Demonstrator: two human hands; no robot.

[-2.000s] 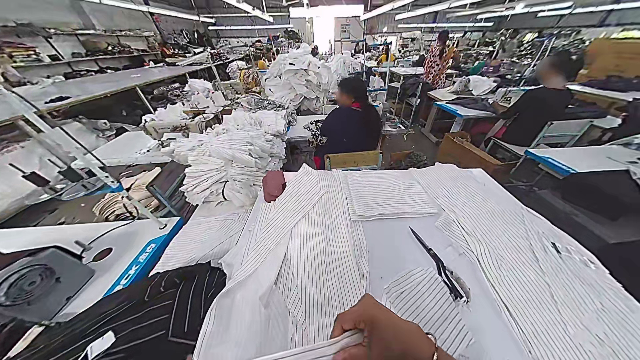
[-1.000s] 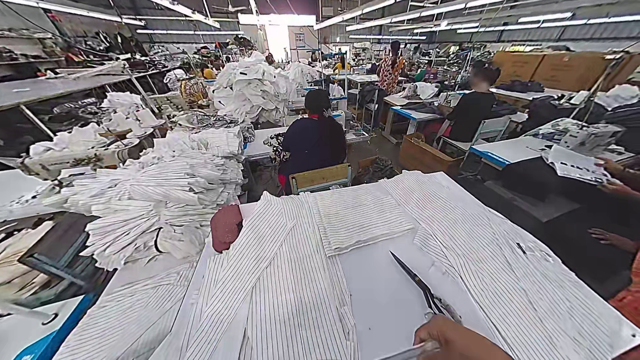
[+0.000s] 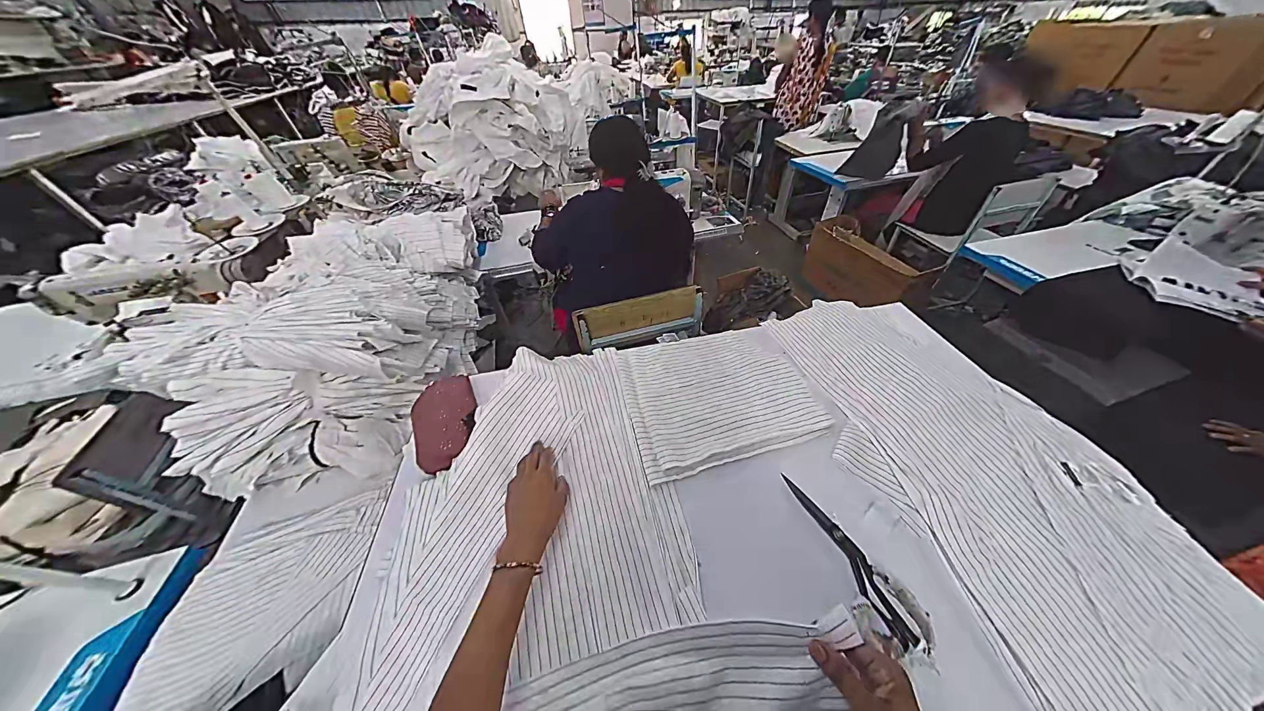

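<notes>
My left hand (image 3: 535, 499), with a beaded bracelet at the wrist, lies on a striped white fabric piece (image 3: 474, 523) at the left of the white table (image 3: 750, 553). My right hand (image 3: 864, 671) pinches the corner of another striped piece (image 3: 681, 667) near a small white label (image 3: 839, 628). Just beyond that hand lie black-handled fabric shears (image 3: 857, 563), blades pointing away to the left. A folded striped piece (image 3: 726, 400) rests at the table's far edge, and a larger striped piece (image 3: 997, 494) covers the right side. A dark red cushion-like object (image 3: 442, 425) sits at the far left corner.
A tall heap of striped fabric pieces (image 3: 336, 336) stands left of the table. A person in dark blue (image 3: 617, 242) sits ahead on a yellow-backed chair (image 3: 637, 318). A cardboard box (image 3: 859, 265) is on the floor beyond. Part of another person's hand (image 3: 1234, 434) shows at the right.
My left hand has come into view onto the left striped fabric. My right hand now holds a striped piece by its labelled corner. The view has shifted.
</notes>
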